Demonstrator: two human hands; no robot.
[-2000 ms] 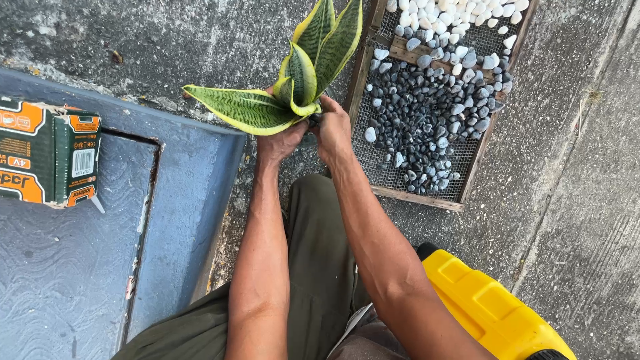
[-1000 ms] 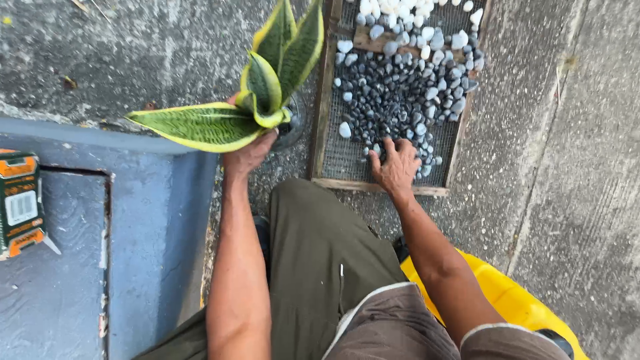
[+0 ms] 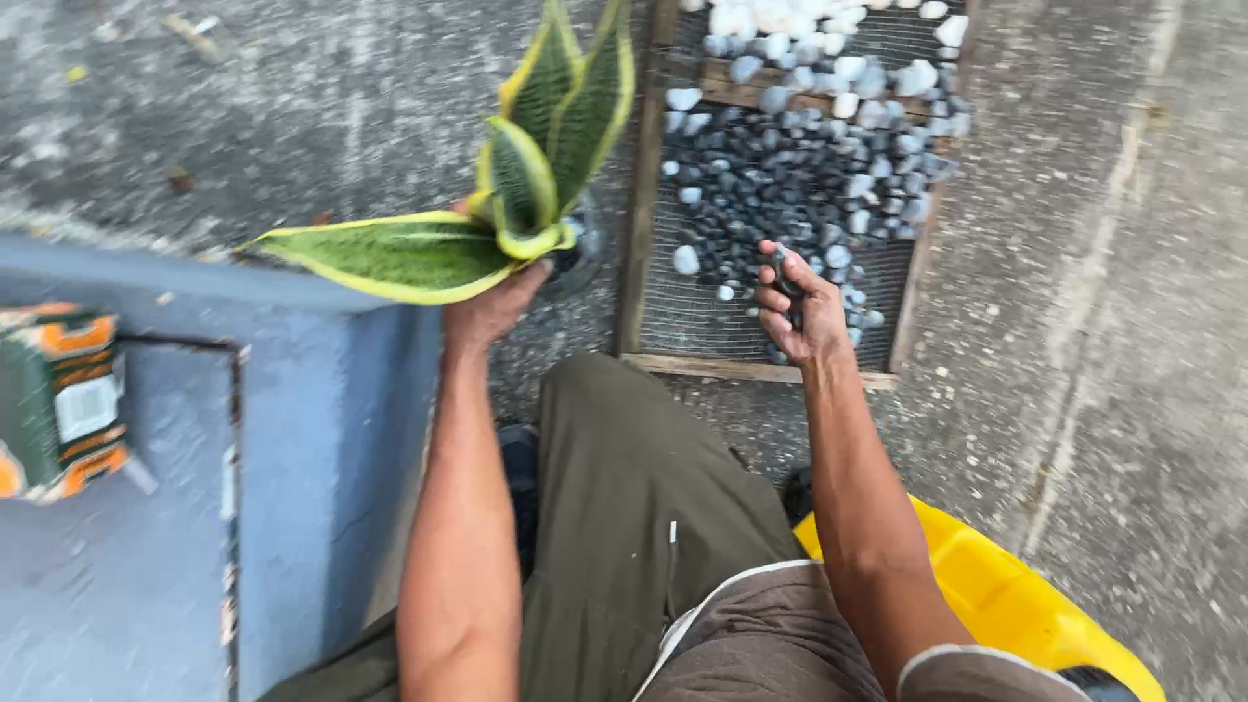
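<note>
A snake plant with yellow-edged green leaves (image 3: 526, 185) is held low down by my left hand (image 3: 497, 302), whose fingers are mostly hidden under the leaves. Behind its base shows part of a clear, rounded container (image 3: 577, 249) with dark contents. My right hand (image 3: 801, 310), palm up and fingers curled, holds a few dark pebbles (image 3: 783, 273) above the near part of a wood-framed mesh tray (image 3: 639, 224). Dark grey pebbles (image 3: 780, 175) cover much of the mesh, and white pebbles (image 3: 780, 18) lie at its far end past a wooden crossbar.
On the left, a green and orange box (image 3: 68, 400) bearing writing rests on a blue-painted surface (image 3: 322, 439). A yellow plastic object (image 3: 1014, 585) is at lower right, beside my body. Rough concrete ground (image 3: 1053, 244) surrounds the tray.
My right hand left the plant, reached down into the dark pebbles, and is now turned up with some in it. My left hand has kept hold of the plant.
</note>
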